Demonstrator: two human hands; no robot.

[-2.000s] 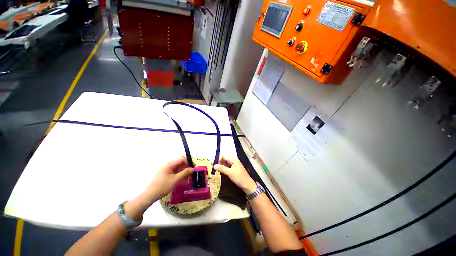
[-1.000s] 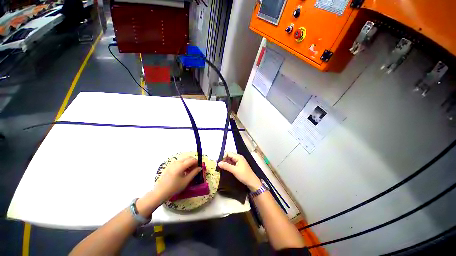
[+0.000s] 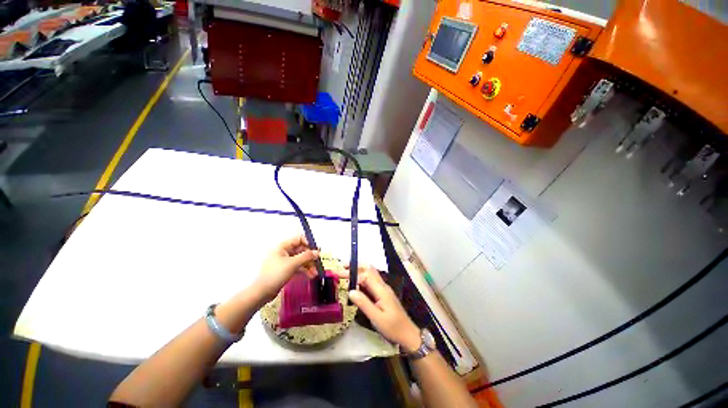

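A black strap (image 3: 354,215) rises in a loop above the white table, both its ends near the magenta box. My left hand (image 3: 289,267) pinches one end of it just above the dark slot of the magenta box (image 3: 299,307). My right hand (image 3: 378,299) holds the other end at the box's right side. The box sits on a speckled cream disc (image 3: 307,338). The fingertips partly cover the strap ends, so whether the left end touches the box is hard to tell.
Another black strap (image 3: 199,205) lies across the white table (image 3: 160,279). A wooden tray (image 3: 439,335) with black straps stands right of the table. Beyond it is a pale machine with an orange control box (image 3: 499,68) and silver clips (image 3: 641,130). A dark red cabinet (image 3: 263,62) stands behind.
The loop, lifted higher a second ago, has come lower. My left hand has risen off the box, showing more of its top. My right hand has moved down along the box's right side.
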